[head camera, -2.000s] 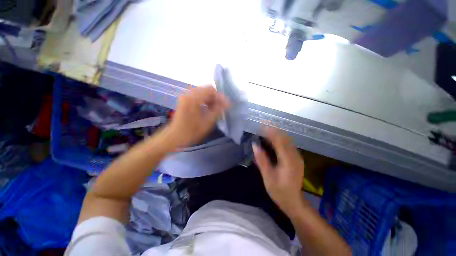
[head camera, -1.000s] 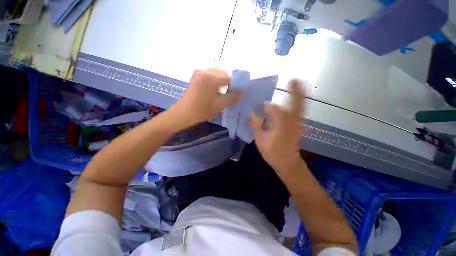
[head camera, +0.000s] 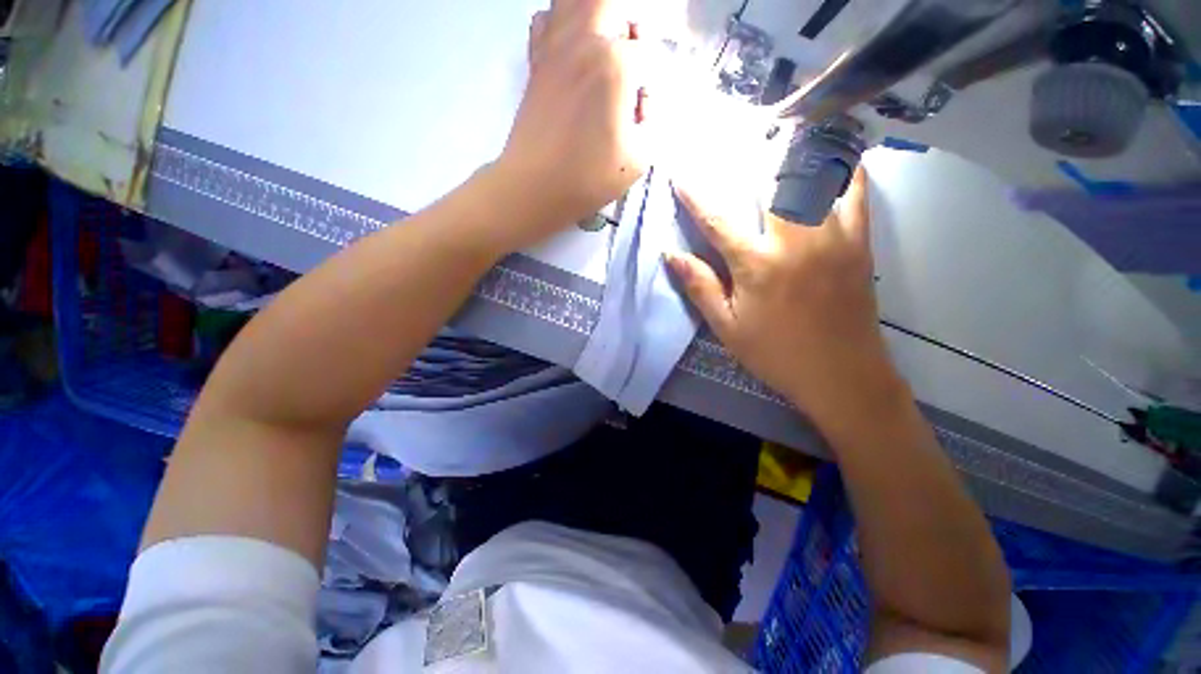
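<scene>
A light grey-blue cloth strip lies under the bright needle area and hangs over the table's front edge. Its far end is lost in glare. My left hand lies left of the strip's far end; its fingertips are washed out, so its grip is hidden. My right hand lies flat with fingers spread on the right side, thumb and forefinger touching the strip's right edge. The sewing machine's needle area is just beyond the hands, beside a dark grey cylindrical part.
The ruled table edge runs below the hands. Layered grey-blue pieces hang at the lap. Blue baskets stand left and right. Grey-blue cloth lies upper left. A green-handled tool lies at the right end.
The piece handled above the table edge now lies flattened, reaching the needle area. My left hand moved up and forward; my right hand moved to the right and flattened. The view shifted.
</scene>
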